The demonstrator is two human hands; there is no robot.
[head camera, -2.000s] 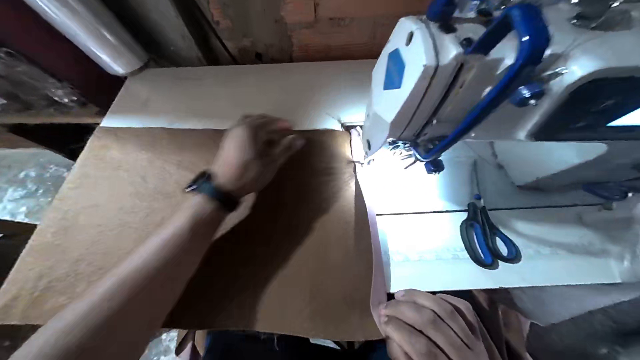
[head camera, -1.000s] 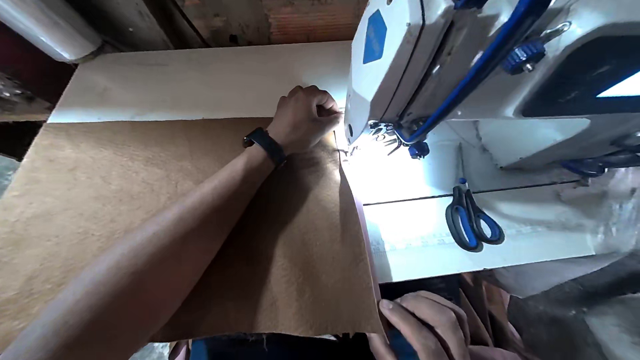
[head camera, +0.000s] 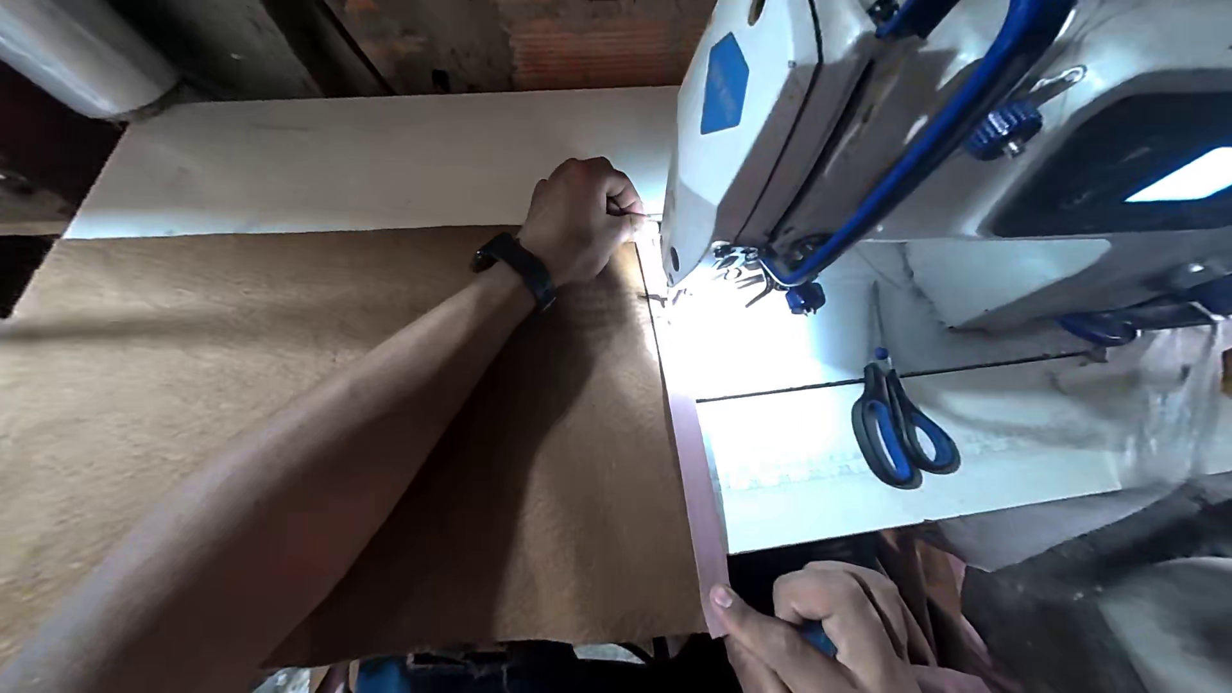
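Note:
A large brown sheet of material (head camera: 577, 481) lies flat on the white table, with a narrow pinkish strip (head camera: 695, 472) along its right edge. My left hand (head camera: 582, 217), a dark watch on its wrist, pinches the sheet's far right corner beside the needle area. The sewing machine's head (head camera: 770, 125) stands just right of that hand; its lamp glare hides the needle and presser foot. At the near right corner, my right hand (head camera: 818, 626) has thumb and fingers on the end of the pinkish strip. Scissors with black and blue handles (head camera: 900, 423) lie on the table right of the strip.
A blue bar (head camera: 924, 154) runs along the machine head. The white table (head camera: 385, 159) stretches behind the sheet to a brick wall (head camera: 606, 53). A pale roll (head camera: 82, 48) is at the back left. Clear plastic film (head camera: 1179, 404) hangs at the right edge.
My left hand has moved from on top of the sheet to its far right corner, close to the machine. My right hand stays at the near corner. The view has shifted.

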